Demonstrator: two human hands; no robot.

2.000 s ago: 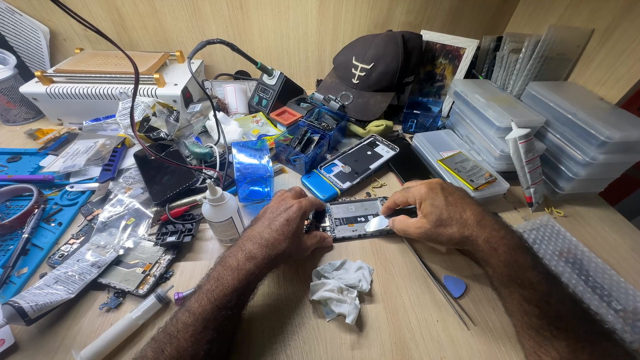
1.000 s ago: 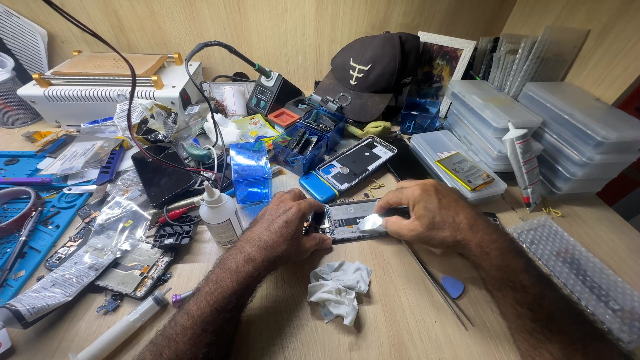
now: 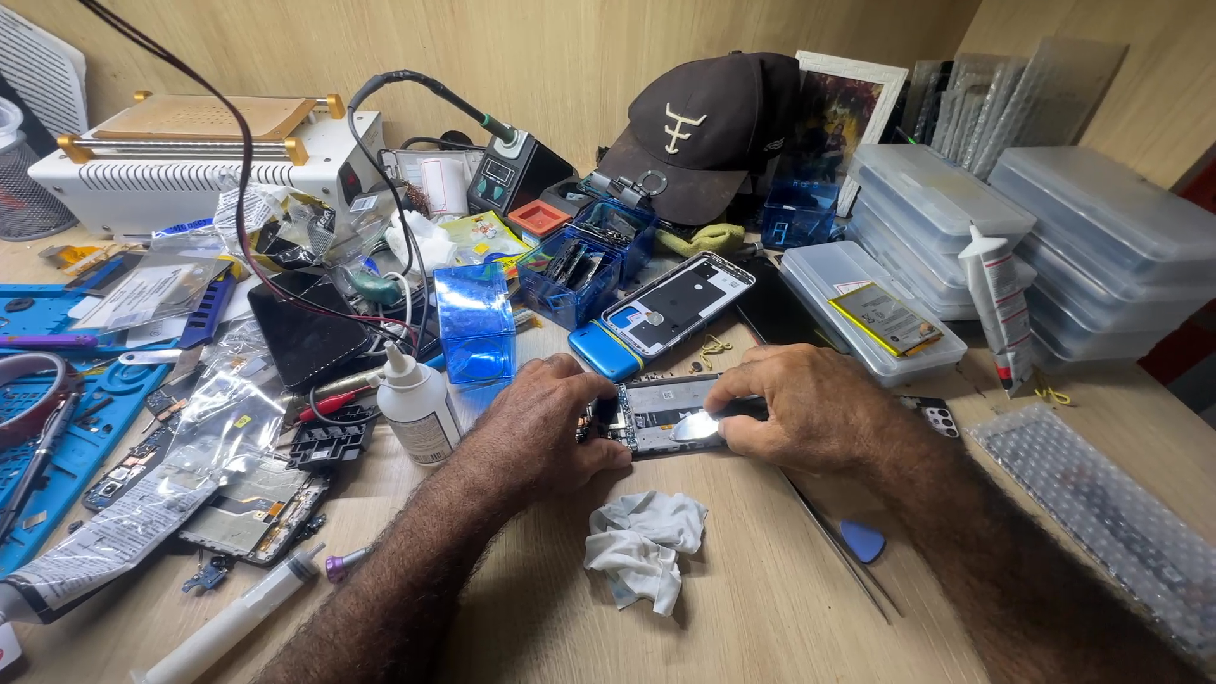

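Note:
An opened smartphone (image 3: 655,404) lies on the wooden bench, its circuit board and metal battery bay bare. My left hand (image 3: 551,418) grips its left end, thumb on the near edge and fingers on the far edge. My right hand (image 3: 807,408) is over the right end and pinches a thin shiny metal blade (image 3: 696,426), which lies flat against the bay; its other end is hidden by the fingers. A crumpled white cloth (image 3: 646,546) is just in front of the phone. Behind it a phone frame (image 3: 679,304) leans on a blue object (image 3: 606,350).
Tweezers (image 3: 841,546) and a blue plastic pick (image 3: 862,541) lie at the right. A white dispensing bottle (image 3: 418,408) stands left of my left hand, near a syringe (image 3: 233,622). Plastic boxes (image 3: 1102,237) are stacked at the back right, one bearing a battery (image 3: 885,318).
The metal blade in my right hand has shifted slightly over the battery bay. My left hand has stayed on the phone's left end.

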